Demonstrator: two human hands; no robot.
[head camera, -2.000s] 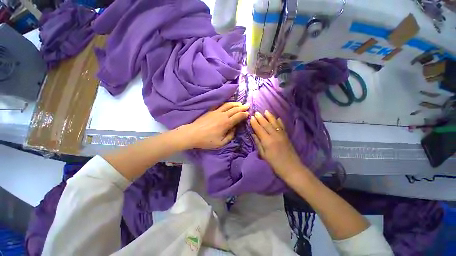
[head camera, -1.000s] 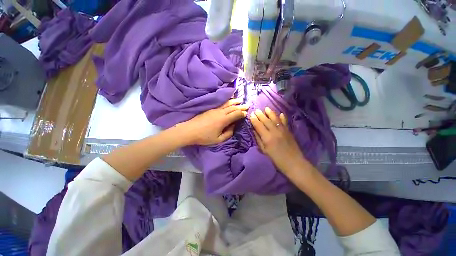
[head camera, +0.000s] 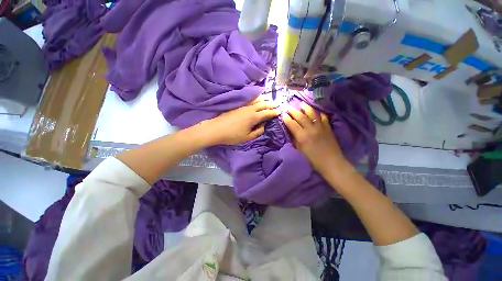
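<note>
A large crumpled purple garment piece (head camera: 212, 82) lies on the table under the white sewing machine (head camera: 380, 41). Its gathered waist (head camera: 269, 134) runs from the lit presser foot (head camera: 286, 90) toward the front edge. My left hand (head camera: 242, 123) lies on the cloth left of the gathers, its fingertips close in front of the foot. My right hand (head camera: 314, 137) lies on the cloth to the right, fingers slightly spread, fingertips close to the foot. Both hands press the cloth; my left fingertips partly cover the gathers. The needle is lost in the glare.
Green-handled scissors (head camera: 392, 104) lie right of the cloth. A black box-like object (head camera: 485, 173) is at the right edge. Taped brown cardboard (head camera: 71, 104) and a grey machine end (head camera: 19, 68) are at left. More purple cloth (head camera: 71, 33) lies behind. Dark strands (head camera: 328, 249) hang below the table.
Both hands have moved a little away from me, closer to the presser foot, with the gathered cloth under them. The front folds have shifted toward the machine.
</note>
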